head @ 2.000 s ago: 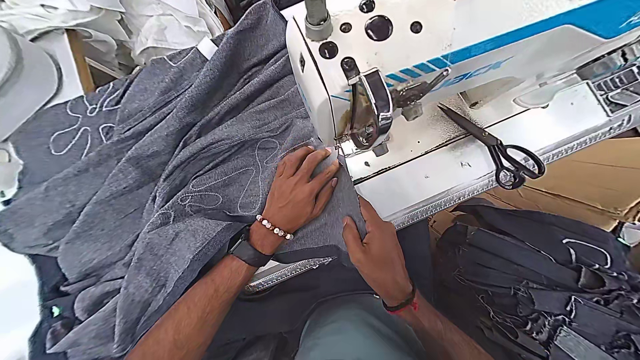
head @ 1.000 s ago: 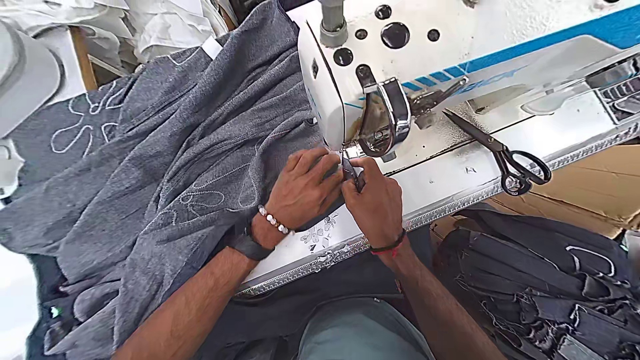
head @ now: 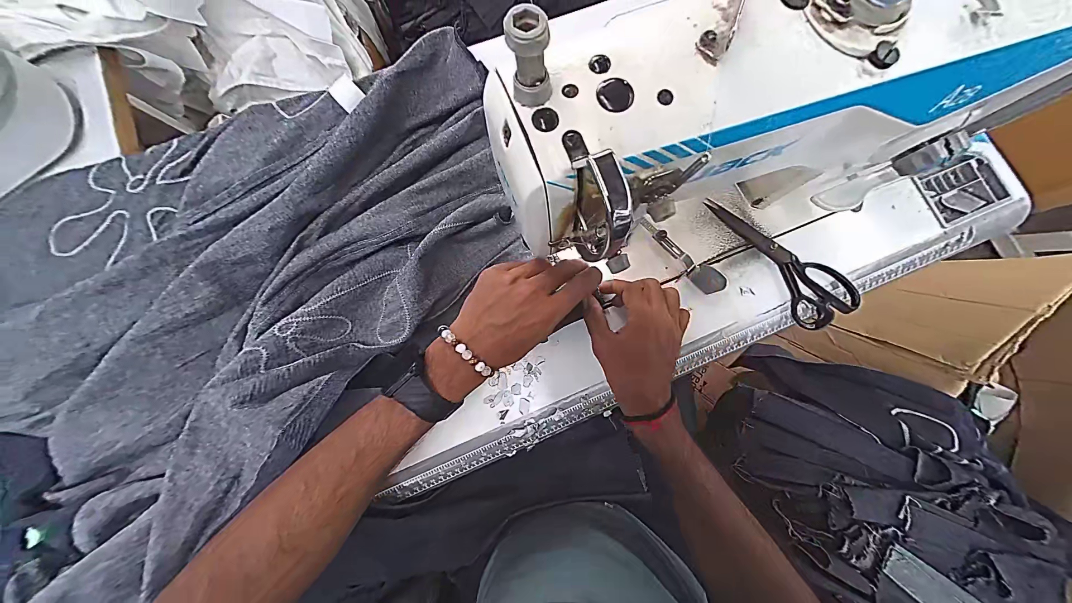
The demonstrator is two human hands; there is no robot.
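A white and blue industrial sewing machine [head: 670, 100] stands over its white bed. Just in front of its needle area, my left hand [head: 511, 314] lies with bent fingers on dark fabric, a beaded bracelet and a dark band at its wrist. Close beside it, my right hand [head: 641, 335] pinches a small dark edge of that fabric between thumb and fingers. The fingers hide most of what is held. Grey fabric with white looped stitching [head: 335, 243] spreads in folds from the machine across the left side.
Black-handled scissors [head: 787, 264] lie on the machine bed to the right. Small scraps [head: 515, 389] are scattered near the front edge of the table. Below right are a heap of dark fabric pieces [head: 871, 452] and cardboard [head: 921, 318]. White cloth [head: 268, 50] is piled at the back left.
My right hand has moved up to the needle area beside my left hand. The grey fabric that lay under my hands two seconds ago has shifted off the front of the table, where scraps now show.
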